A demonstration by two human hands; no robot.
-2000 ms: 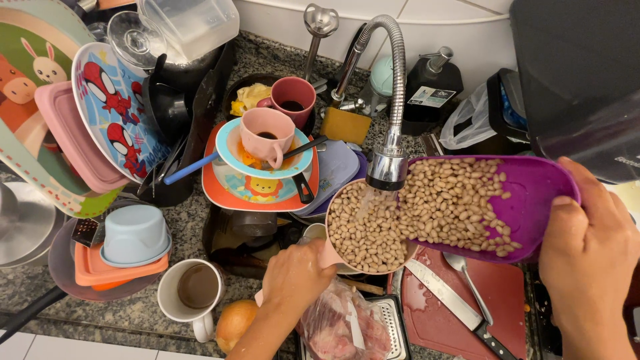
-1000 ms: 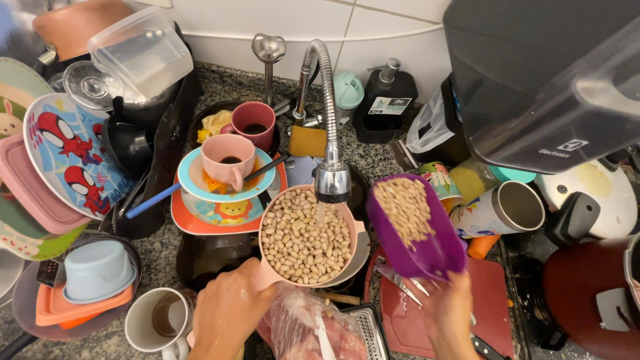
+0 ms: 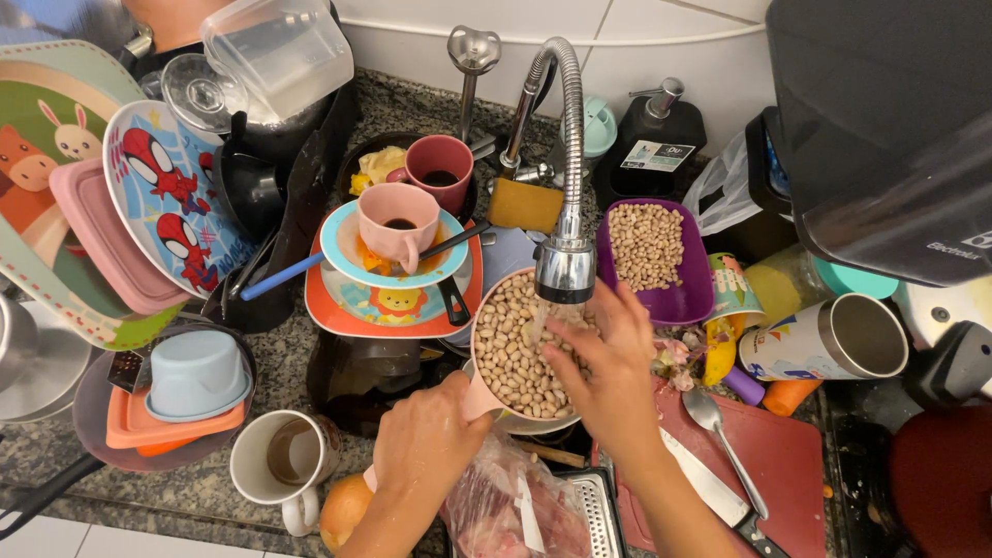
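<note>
My left hand [image 3: 430, 434] grips the handle of a pink pan [image 3: 482, 391] filled with light brown beans [image 3: 515, 345]. Water runs onto the beans from a chrome faucet head [image 3: 566, 267] on a flexible hose. Over the right side of the pan is my right hand [image 3: 608, 356], its fingers spread at the beans under the stream and holding nothing that I can see. Behind it, a purple container [image 3: 700, 287] with more beans stands beside the faucet, untouched by either hand. Below the pan lies a plastic bag of raw meat [image 3: 511, 504].
Stacked dirty plates [image 3: 318, 298] with a pink cup [image 3: 399, 221] stand left of the pan. A white mug [image 3: 275, 457] and an onion [image 3: 345, 508] are at the front. A knife [image 3: 705, 480] and spoon [image 3: 725, 442] lie on a red cutting board [image 3: 798, 465] at right.
The purple container, earlier in my right hand, now stands behind the pan, let go. My right hand has moved left to the beans in the pan. My left hand still holds the handle.
</note>
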